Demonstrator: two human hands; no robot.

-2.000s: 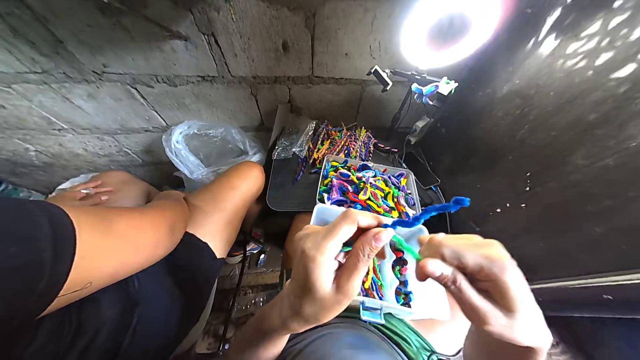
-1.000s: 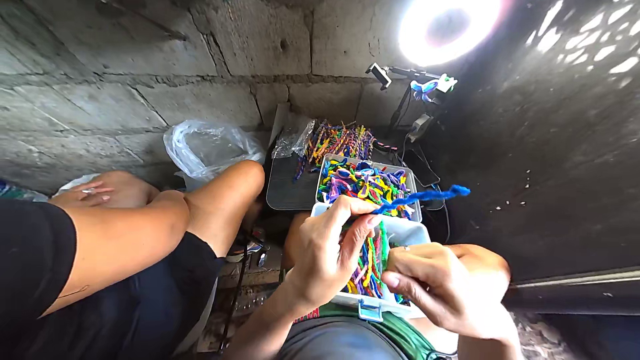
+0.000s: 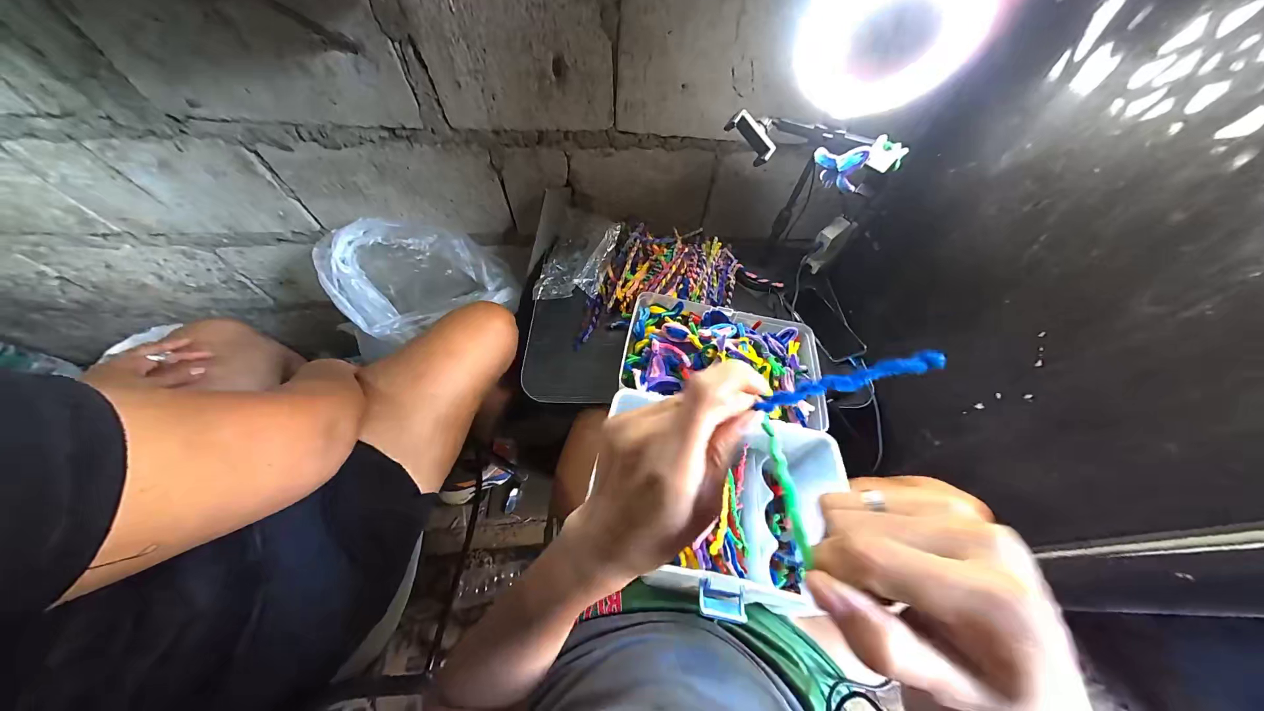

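My left hand (image 3: 671, 464) pinches a blue twisted fuzzy strand (image 3: 854, 380) between thumb and fingers, its free end pointing right. From the same grip a green twisted strand (image 3: 783, 479) runs down to my right hand (image 3: 918, 573), whose thumb and fingers close on its lower end. Beneath both hands lies an open plastic box (image 3: 825, 459), resting on the lap, with thin multicoloured strands (image 3: 726, 528) in one compartment and dark red-and-blue twisted pieces (image 3: 787, 558) in another. The box's raised lid (image 3: 815, 351) holds many colourful looped pieces (image 3: 681, 346).
Behind the box, a dark tray or small table (image 3: 563, 355) bears a pile of twisted strands (image 3: 671, 267) and clear plastic wrapping (image 3: 578, 262). A lit ring light (image 3: 894, 49) with a phone clamp (image 3: 752, 136) stands above. Another person (image 3: 247, 444) sits at left beside a plastic bag (image 3: 410, 276).
The green strand now stretches down between my hands; two seconds ago it was short and bunched near the left fingers. My right hand has moved lower. The left hand keeps its grip on the blue strand.
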